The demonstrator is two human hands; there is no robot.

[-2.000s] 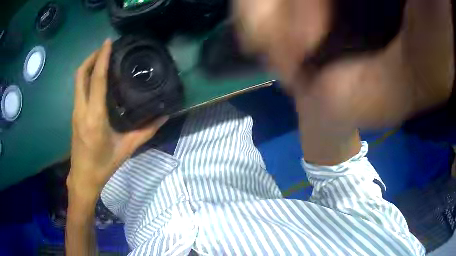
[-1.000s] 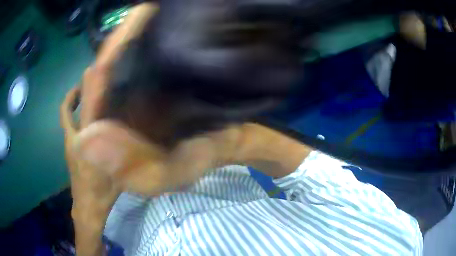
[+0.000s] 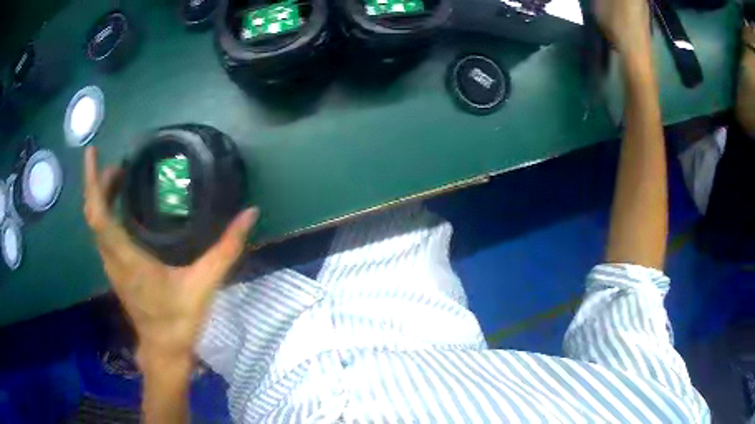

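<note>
My left hand (image 3: 161,273) grips a black housing (image 3: 219,178) at the left front of the green bench. The housing's open side shows a green circuit board (image 3: 174,186). My right hand (image 3: 622,25) is reached out to the top edge at the right, partly cut off and blurred; whether it holds anything cannot be told. Two more open housings, one at the rear centre-left (image 3: 273,50) and one beside it (image 3: 389,29), show green boards. A logo cap (image 3: 479,84) lies on the bench right of them.
White-rimmed discs (image 3: 84,116) lie at the left, with small black round parts (image 3: 108,36) behind. A dark slab with a pale band (image 3: 680,50) lies at the right rear. Another person's arm (image 3: 747,83) is at the right edge. The bench's front edge (image 3: 397,201) crosses before me.
The blurred dark object held near the camera has left the view. My right hand has moved away to the far right. The housing in my left hand now shows its circuit board side.
</note>
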